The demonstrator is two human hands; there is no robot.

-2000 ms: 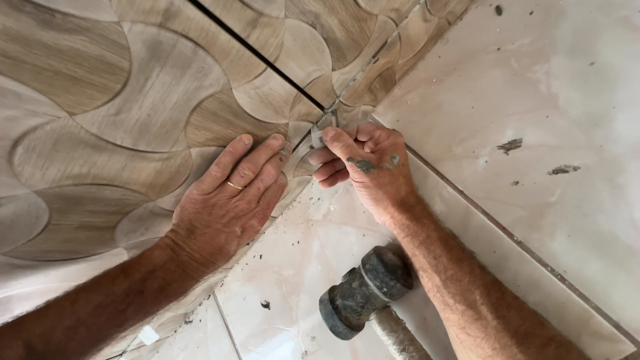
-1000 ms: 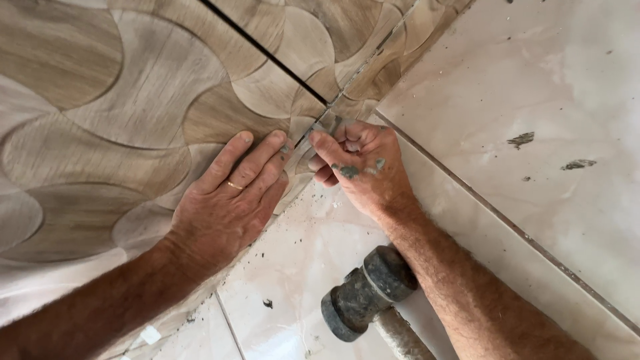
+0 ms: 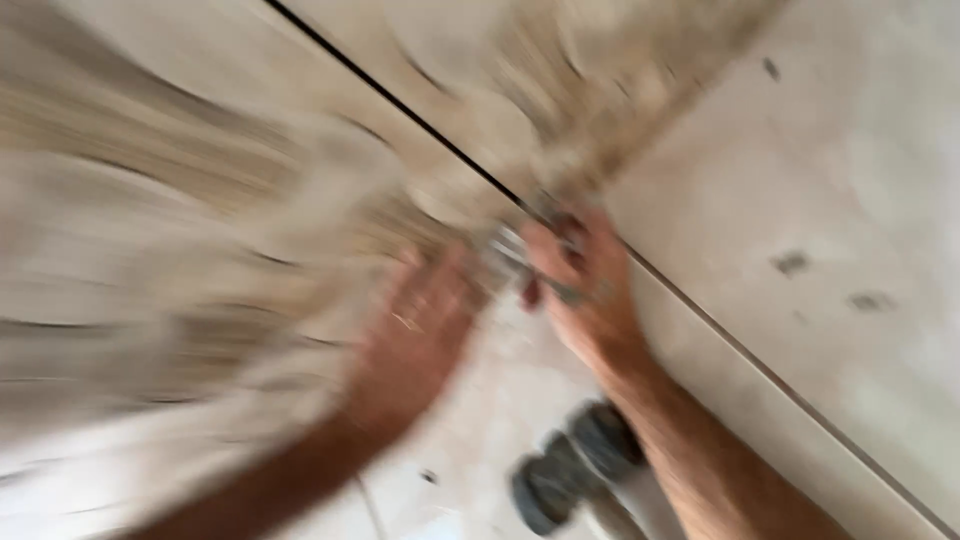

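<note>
Motion blurs the view. My left hand point(image 3: 416, 334), with a ring on one finger, lies with its fingers stretched over the lower edge of the wavy wood-look wall tile point(image 3: 247, 195). Close to its right, at the lower end of the dark joint point(image 3: 405, 109) between wall tiles, my right hand point(image 3: 589, 277) has its fingers bent around a small pale piece point(image 3: 510, 244), perhaps a tile spacer or clip; blur hides its exact shape. Grey smears mark the back of the right hand. A black-headed mallet point(image 3: 574, 465) lies beside the right forearm, partly covered by it.
Pale marbled floor tiles point(image 3: 750, 172) meet the wall along a diagonal line. A narrow floor joint point(image 3: 750, 356) runs down to the right from the right hand. Grey mortar crumbs point(image 3: 791, 261) dot the floor.
The picture is now strongly blurred. Both hands remain at the foot of the wall joint, and the mallet stays beside the right forearm.
</note>
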